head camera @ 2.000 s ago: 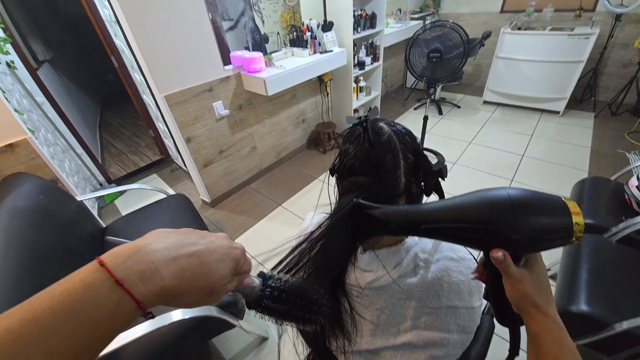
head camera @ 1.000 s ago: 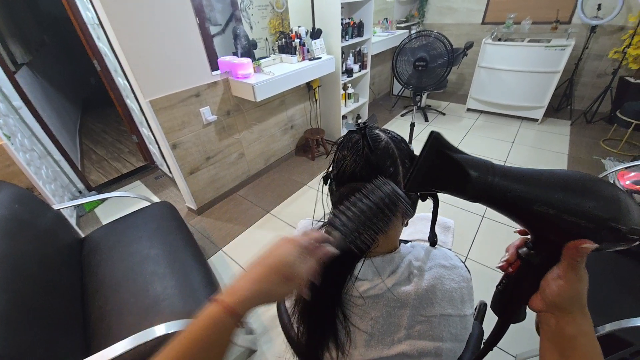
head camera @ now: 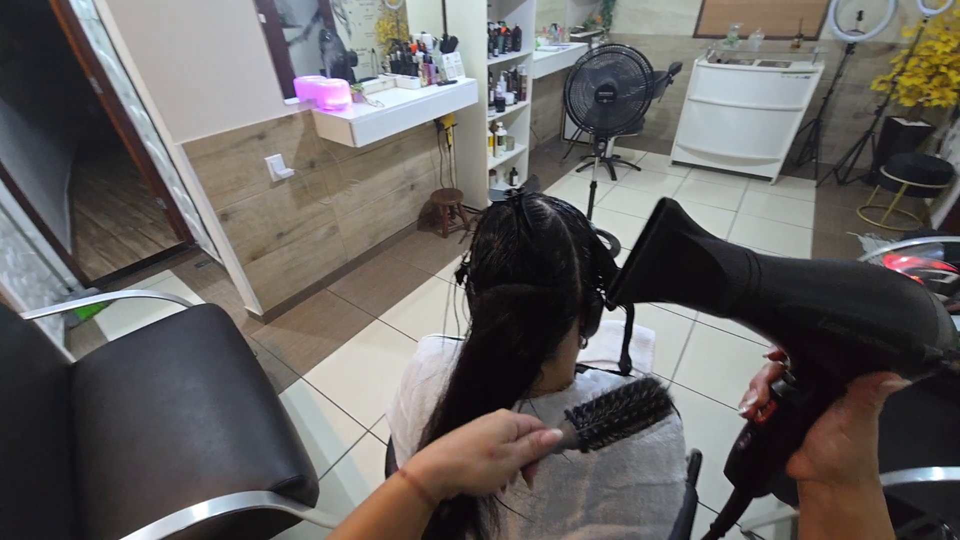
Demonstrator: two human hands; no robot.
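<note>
My left hand (head camera: 487,454) grips the handle of a black round hairbrush (head camera: 621,414), whose bristles are over the towel (head camera: 592,480) on a seated person's back. Long dark hair (head camera: 499,352) hangs down beside the brush; its lower end is partly behind my left hand. Hair clips sit at the top and side of the head. My right hand (head camera: 832,427) holds a black hair dryer (head camera: 795,300) by its handle, with the flat nozzle near the right side of the person's head.
A black salon chair (head camera: 187,405) with metal armrests stands at the left. Beyond the person are a pedestal fan (head camera: 609,94), a shelf unit (head camera: 510,112) with bottles, a wall-mounted counter (head camera: 397,109), a small wooden stool (head camera: 448,206) and a white reception desk (head camera: 746,116). Another chair is partly visible at the right.
The brush was at the hair behind the head one second ago; my left hand now holds it lower, over the towel. Two seconds ago the dryer's nozzle was against the hair; it now points beside the head.
</note>
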